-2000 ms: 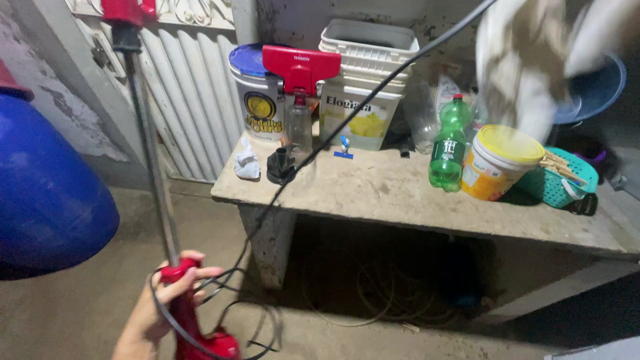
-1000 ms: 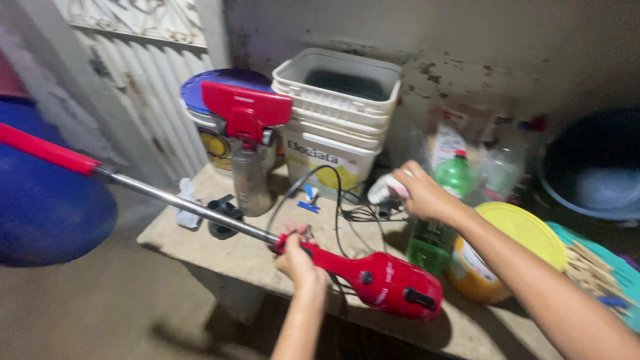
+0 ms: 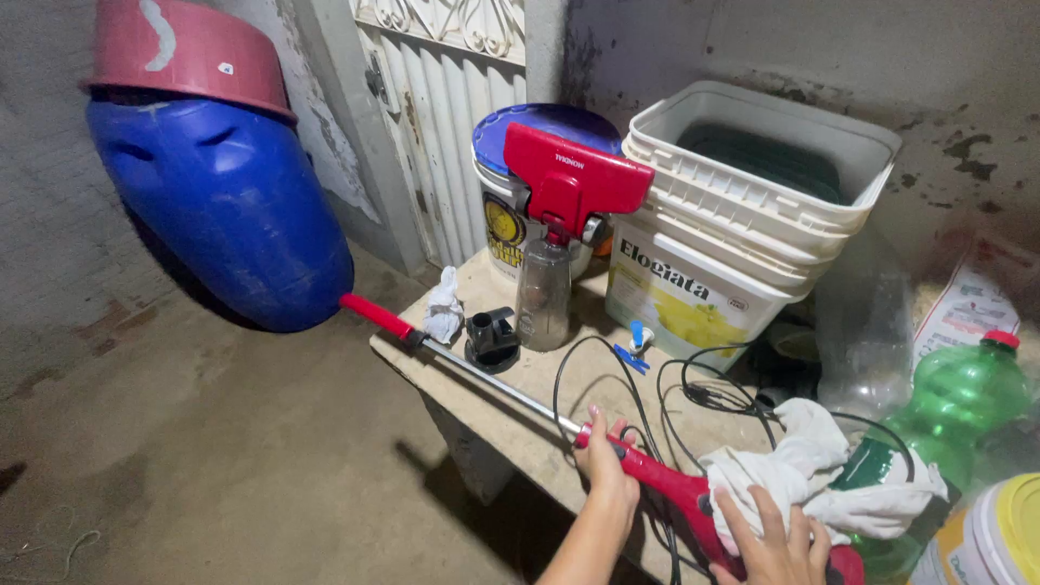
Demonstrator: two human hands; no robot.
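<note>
My left hand (image 3: 605, 467) grips the red neck of a stick vacuum cleaner (image 3: 662, 479), just below its metal tube (image 3: 500, 386). The tube runs up and left to a red grip end (image 3: 378, 318) beyond the table edge. Over the vacuum's red body, my right hand (image 3: 772, 540) presses a white cloth (image 3: 780, 471), its fingers spread on it. A black power cord (image 3: 561, 382) loops beside both hands. The red floor nozzle (image 3: 577, 183) stands on a clear dust container (image 3: 543, 301), next to a black plastic part (image 3: 491, 340).
On the concrete table (image 3: 528, 431) stand stacked white tubs (image 3: 756, 203), a blue-lidded bucket (image 3: 497, 187), a green plastic bottle (image 3: 959, 390), a yellow-lidded tub (image 3: 1016, 520), a crumpled white cloth (image 3: 444, 309) and a blue clip (image 3: 631, 357). A blue barrel (image 3: 236, 211) with a red basin (image 3: 187, 57) stands left.
The vacuum, upright in my left hand two seconds ago, now lies slanted over the table. My right hand, with the white cloth, has come down onto its body.
</note>
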